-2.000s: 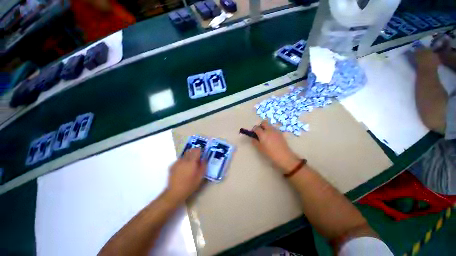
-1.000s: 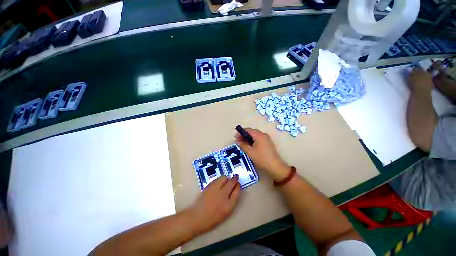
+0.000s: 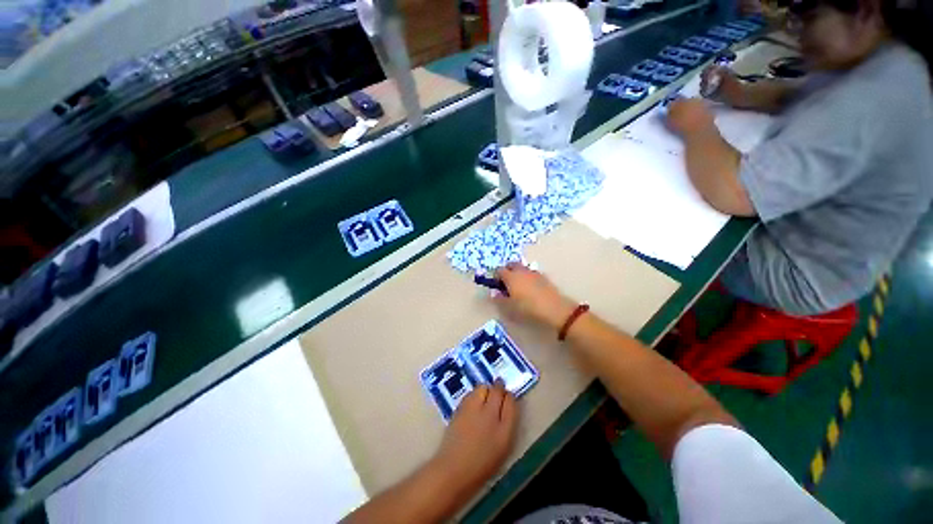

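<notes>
Two pale blue housings point(image 3: 479, 366) with dark and white inner areas lie side by side on the brown board point(image 3: 389, 338). My left hand point(image 3: 488, 418) rests its fingertips on their near edge. My right hand point(image 3: 527, 290) holds a short black hand tool point(image 3: 490, 281) at the near edge of the loose pile of small pale blue pieces point(image 3: 493, 244). Whether its fingertips hold a small piece too, I cannot tell.
A clear parts bag point(image 3: 568, 184) with white paper point(image 3: 525, 169) stands by the post, under a whitish roll point(image 3: 545, 56). The green belt point(image 3: 205, 271) carries more housings point(image 3: 374, 227). A co-worker point(image 3: 839, 154) sits at the right on a red stool point(image 3: 778, 348). A white sheet point(image 3: 225, 440) lies left.
The view has turned to the right. My right hand has moved from beside the housings to the pile with the black tool. My left hand stays at the housings' near edge.
</notes>
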